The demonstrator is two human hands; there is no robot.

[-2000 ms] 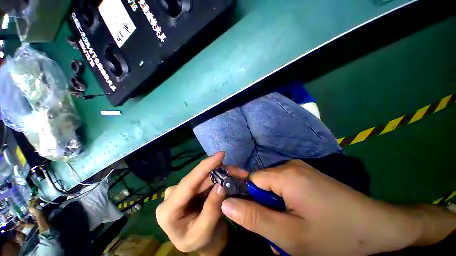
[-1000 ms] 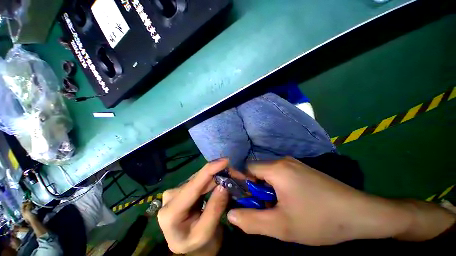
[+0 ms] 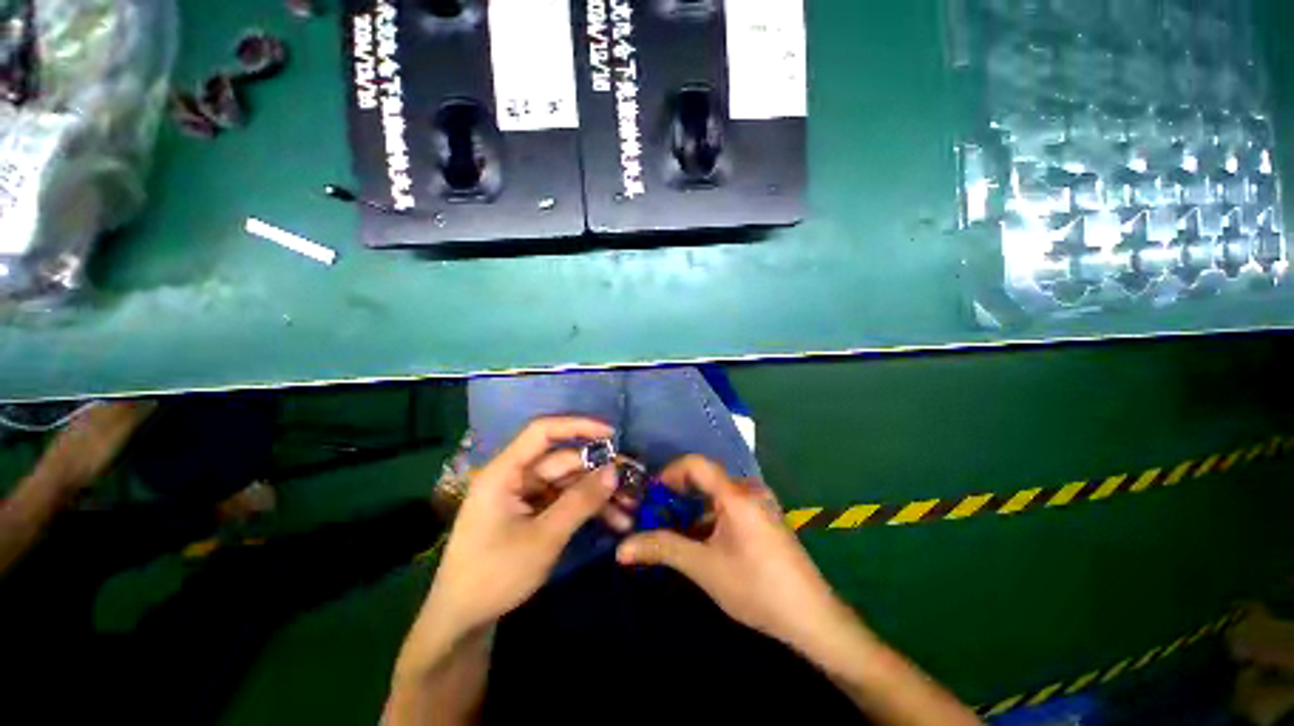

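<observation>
My left hand holds a small dark shiny housing between thumb and fingers, above my lap. My right hand holds the side cutters by their blue handles, with the short metal jaws pointing left, close beside the housing. Whether the jaws touch the housing cannot be told. The palm and fingers partly hide the handles.
Two black fixtures stand side by side on the green bench. Left of them are loose dark housings, a white strip and a plastic bag. A clear blister tray lies right. Another person's arm shows at left.
The view has turned and moved back, so the bench edge runs nearly level and the tray shows. The housing now shows clear of the cutter jaws in my left fingers.
</observation>
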